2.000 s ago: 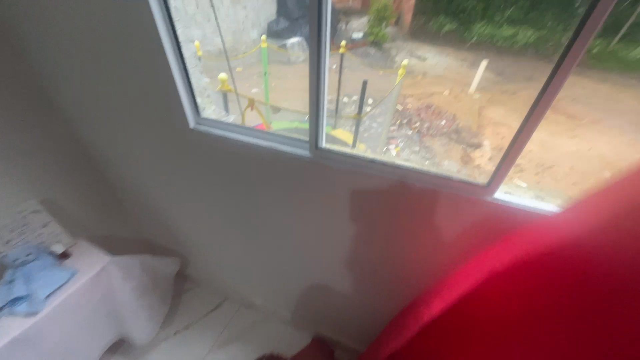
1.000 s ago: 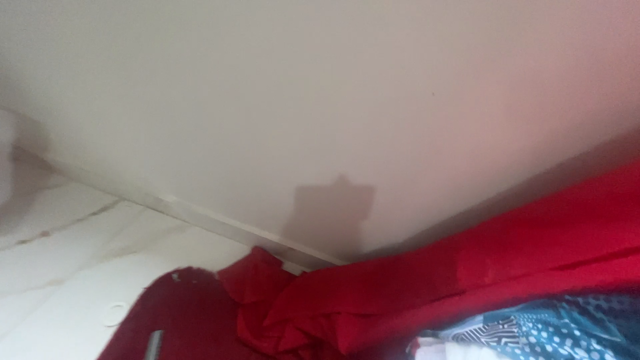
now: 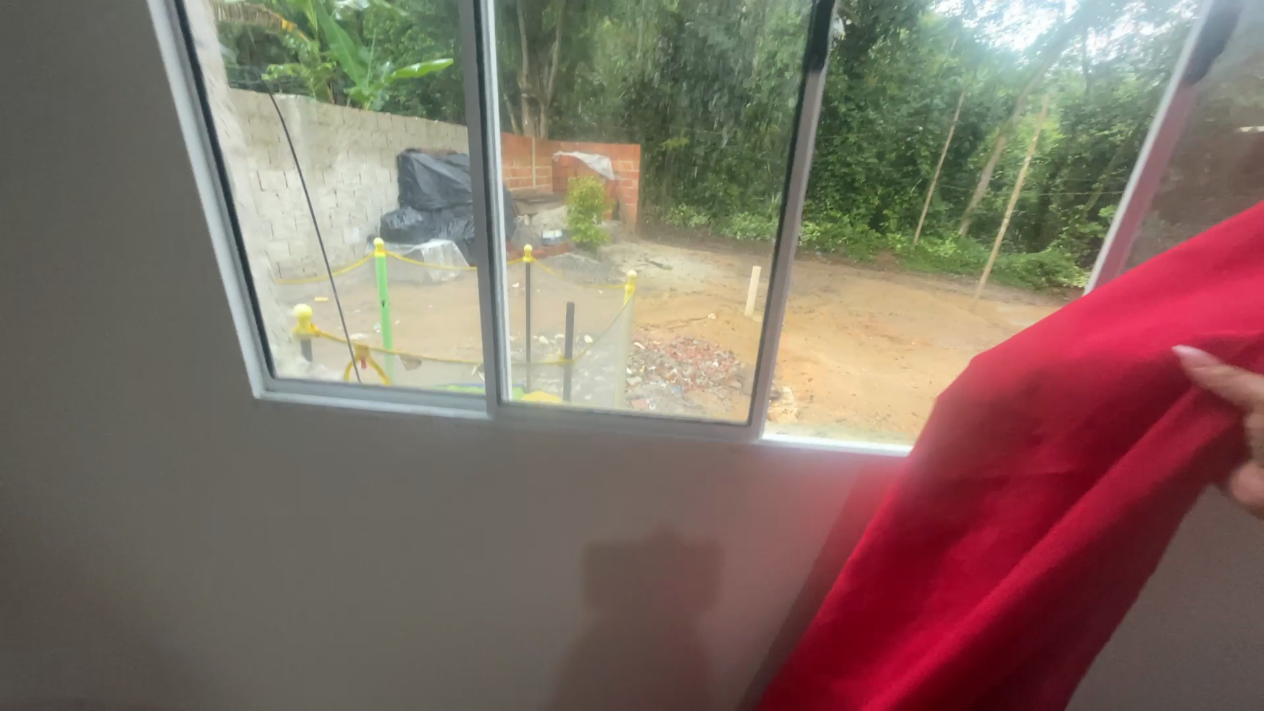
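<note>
A length of red cloth [image 3: 1047,474] hangs in folds from the right edge down to the bottom of the view, across the lower right corner of the window. At the far right edge my right hand [image 3: 1234,425] grips the cloth, one finger lying extended on its front; the rest of the hand is cut off by the frame. The cloth's upper end is out of view. My left hand does not show.
A sliding window with a metal frame [image 3: 622,423] fills the upper part. Below it is a plain wall [image 3: 395,553] with a shadow on it. Outside stand a block wall [image 3: 336,168], yellow-topped posts [image 3: 382,306], a rubble pile [image 3: 686,370] and trees.
The view has swung up from the floor and lower wall to the window. The red cloth now hangs raised at the right, and my right hand has come into view on it.
</note>
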